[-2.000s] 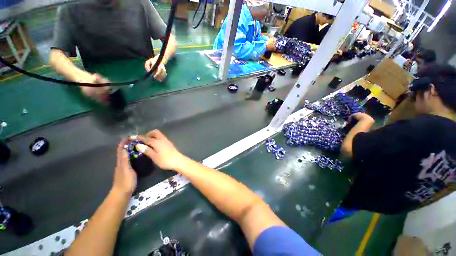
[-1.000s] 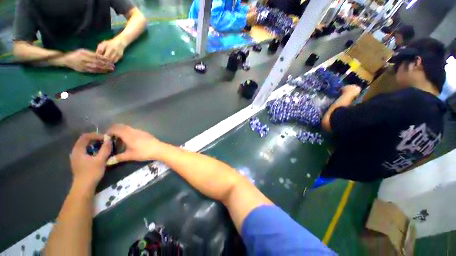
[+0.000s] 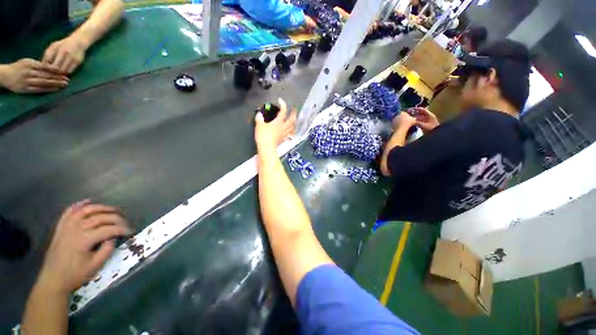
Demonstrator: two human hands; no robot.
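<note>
My right hand (image 3: 274, 129) is stretched out over the belt beside the white post. It grips a black housing (image 3: 266, 114) with a small green spot in its open end. My left hand (image 3: 85, 239) is over the belt and white rail at the lower left, fingers loosely bent and thumb apart. A small dark bit shows by its fingertips, and I see nothing held. Small black parts (image 3: 136, 247) lie on the rail beside it.
A flat black cap (image 3: 185, 83) and several housings (image 3: 244, 74) stand on the belt (image 3: 163, 141). A board heap (image 3: 346, 137) lies right of the white post (image 3: 336, 65). A worker (image 3: 457, 147) sits at right; another person's hands (image 3: 49, 69) rest opposite.
My hands have parted. My right hand has reached forward to the right and now grips a housing. My left hand has let go of the worked piece and is over the rail. The view has swung right.
</note>
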